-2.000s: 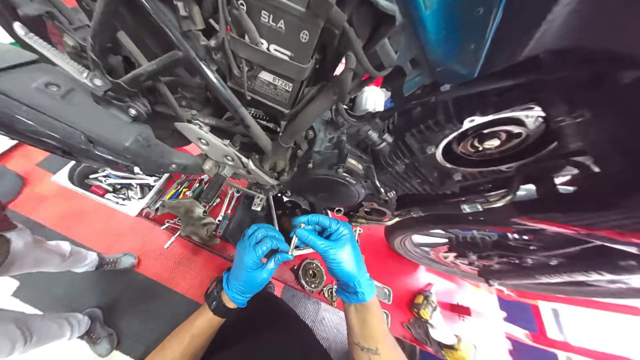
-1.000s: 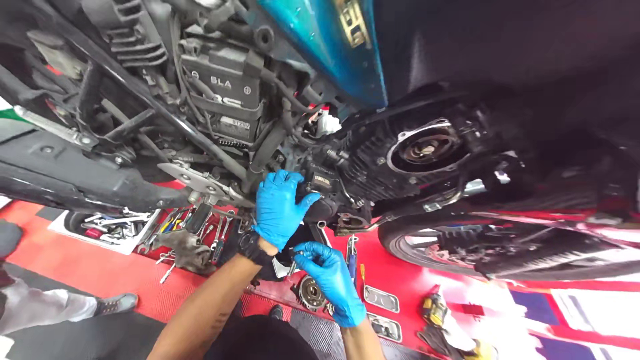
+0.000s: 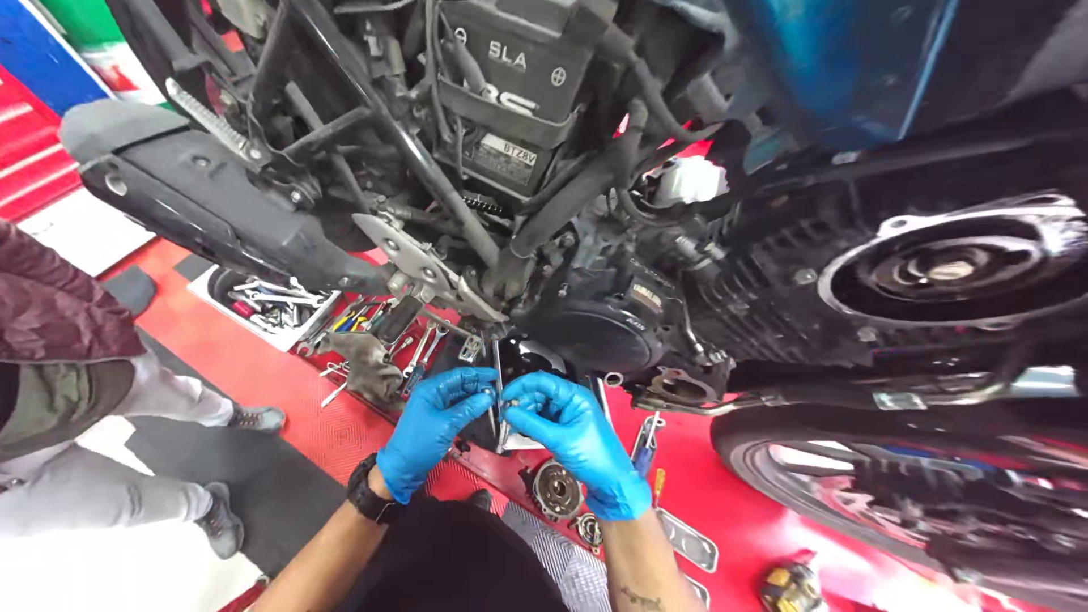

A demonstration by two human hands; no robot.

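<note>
My left hand (image 3: 438, 425), in a blue glove with a black watch at the wrist, pinches a tiny part between thumb and index finger. Close beside it, my right hand (image 3: 565, 433), also gloved in blue, holds a small brass-coloured part (image 3: 511, 404) at its fingertips. Both hands are below the round black engine cover (image 3: 599, 331) of a motorcycle. Under the right hand lies a round metal clutch-like part (image 3: 557, 489), with a smaller ring-shaped part (image 3: 588, 529) near it. What exactly the fingertips hold is too small to tell.
At the left are a white tray of tools (image 3: 255, 306), several wrenches (image 3: 425, 348) and a grey rag (image 3: 365, 365). A wheel (image 3: 816, 459) and an opened round engine housing (image 3: 943, 268) are at the right. A yellow and black power tool (image 3: 790, 586) lies low right. A person (image 3: 102, 408) stands at the left.
One second ago my left hand was up at the engine; it is now down beside my right hand, fingertips close together, much as two seconds ago. The view has shifted.
</note>
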